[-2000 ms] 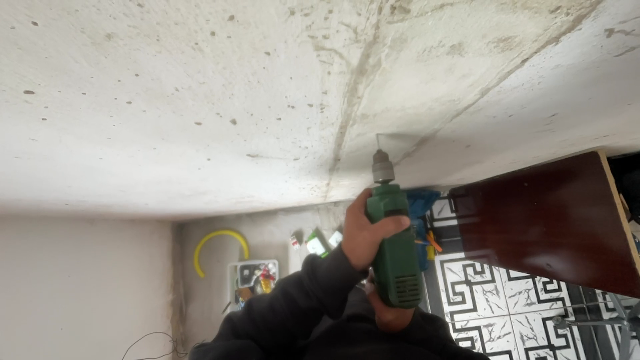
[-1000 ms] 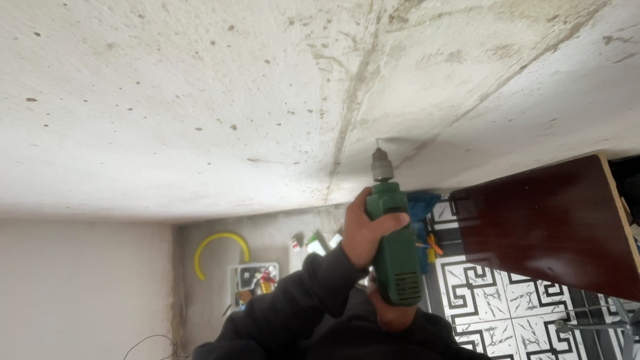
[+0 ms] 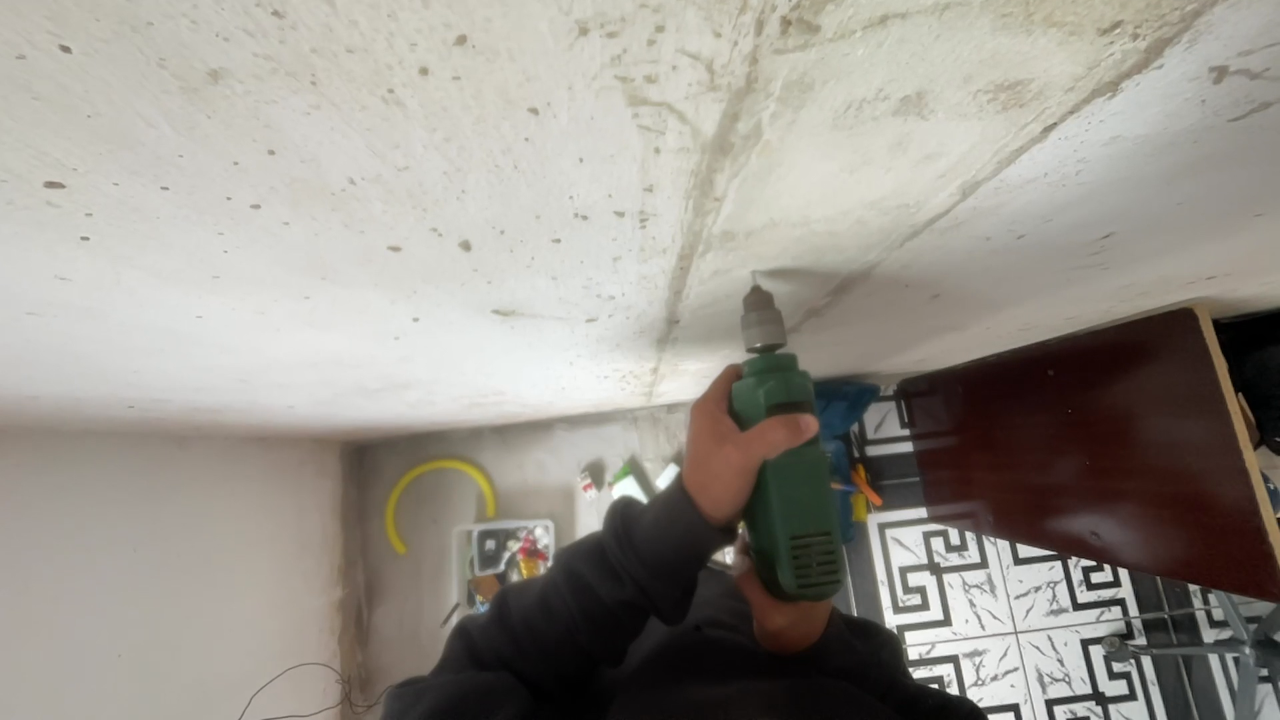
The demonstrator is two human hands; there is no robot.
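Observation:
A green power drill (image 3: 790, 480) points at the plastered wall (image 3: 560, 200), its bit touching the surface between two rough seams. A short length of the bit shows ahead of the metal chuck (image 3: 763, 325). My left hand (image 3: 735, 450) wraps around the front of the drill body from the left, thumb over the top. Low at the rear, my right hand (image 3: 785, 610) grips the drill from beneath; the handle and most of those fingers are hidden behind the body.
Below at left lie a yellow hose (image 3: 425, 472) and a plastic bin of small items (image 3: 512, 525). A dark red wooden board (image 3: 1070, 450) stands at right over patterned floor tiles (image 3: 1010, 600), near a metal stand (image 3: 1245, 640). Blue plastic (image 3: 845, 405) lies behind the drill; a thin cable (image 3: 300, 670) is bottom left.
The drill has moved slightly forward to the wall, and less of the bit shows between chuck and wall. Both hands keep their hold on it.

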